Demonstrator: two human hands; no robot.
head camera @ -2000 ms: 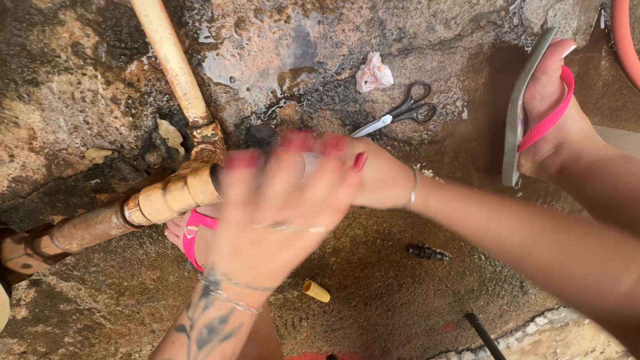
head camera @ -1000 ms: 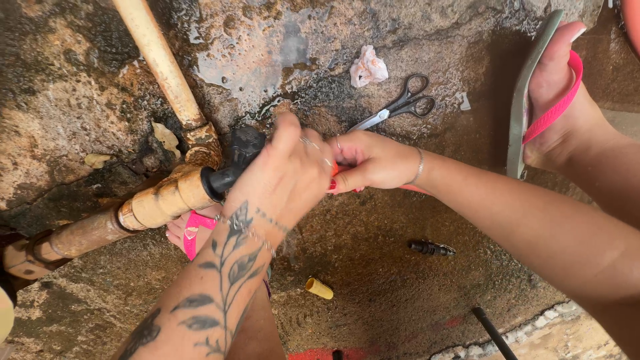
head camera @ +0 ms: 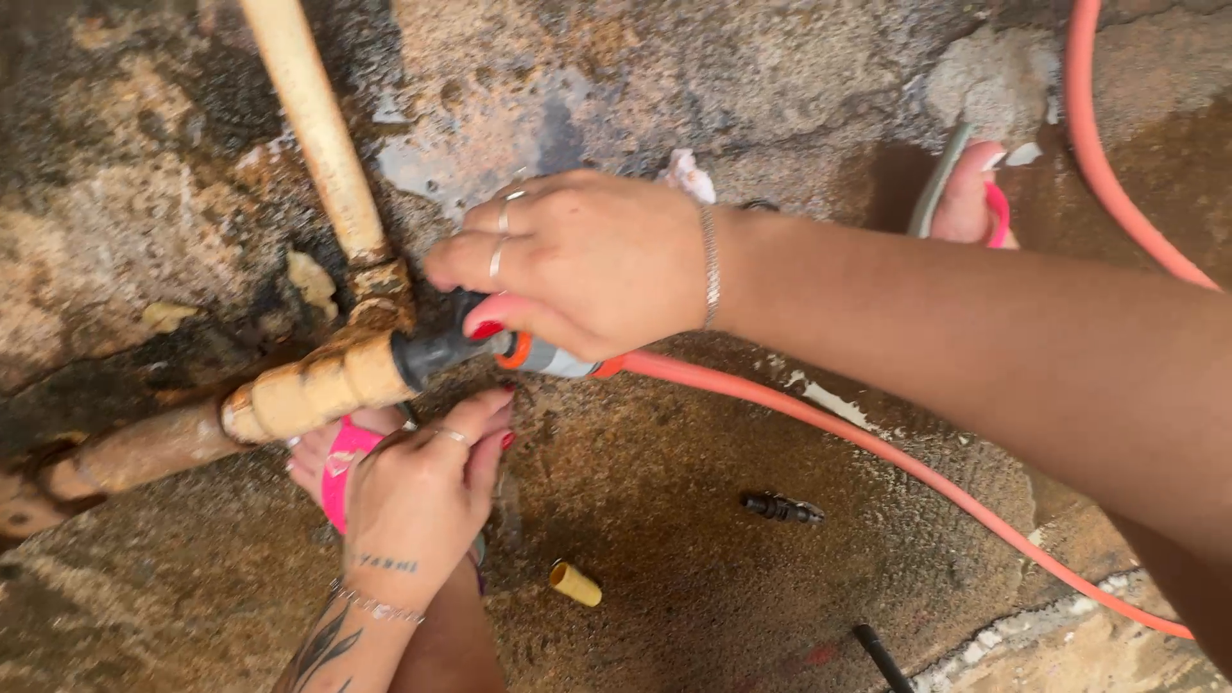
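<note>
A black tap sticks out of the end of a cream plastic pipe fitting. From its outlet runs a grey and orange hose connector, with an orange hose leading off to the lower right. My right hand lies over the tap, fingers curled on its top and thumb against its side; its fingertips are partly hidden. Just below the tap is my left hand, thumb and fingertips close together, apart from the connector. Whether something small is between them I cannot tell.
A cream pipe rises from the joint along rough wet stone. On the ground lie a yellow plastic tube piece, a small black fitting and a black rod. Crumpled pale material shows behind my right wrist. Feet in pink-strapped flip-flops stand nearby.
My left hand has come off the tap area and moved down below it. My right hand has moved left onto the tap. The hose and its connector now show at the tap's outlet.
</note>
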